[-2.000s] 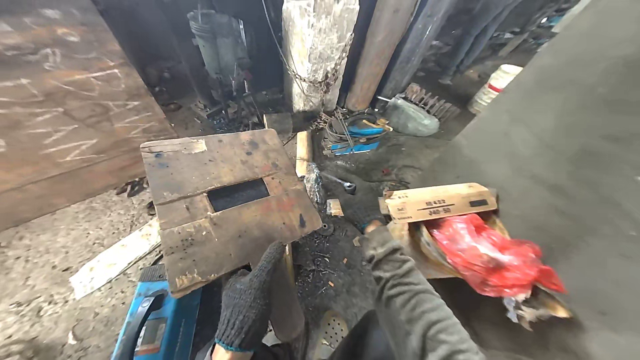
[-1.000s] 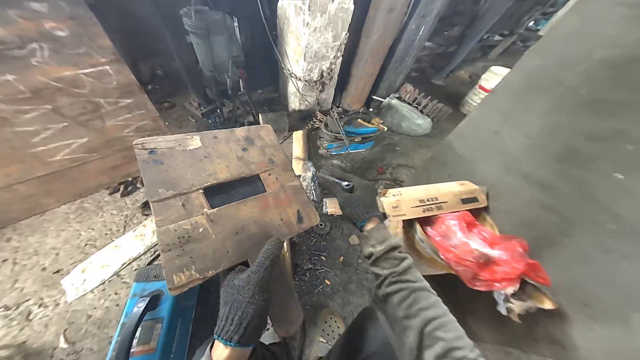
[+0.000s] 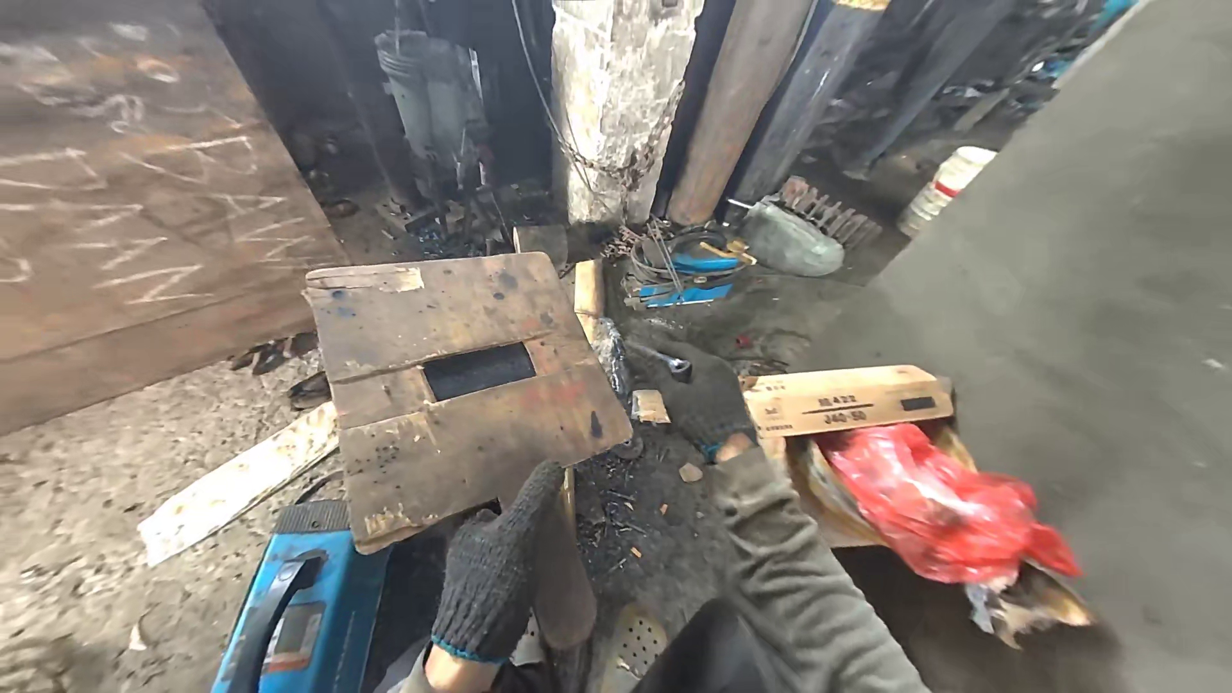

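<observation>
My left hand (image 3: 500,568), in a dark knitted glove, grips the lower edge of a worn brown hand-held welding shield (image 3: 481,433) with a dark rectangular window. The shield is tilted, and its handle is mostly hidden behind it. My right hand (image 3: 707,399), also in a dark glove, is stretched low over the dark floor, right of the shield. Close to its fingers is the round end of a metal tool (image 3: 677,368), perhaps a wrench. Whether the fingers hold it is unclear, as glove and floor blend. A small tan block (image 3: 650,406) lies left of this hand.
An opened cardboard box (image 3: 847,399) with a red plastic bag (image 3: 943,505) is at right. A blue machine with a black handle (image 3: 308,606) stands at lower left, near a pale board (image 3: 241,481). Coiled cable (image 3: 664,260), a post (image 3: 621,115) and a large steel plate (image 3: 144,212) stand beyond.
</observation>
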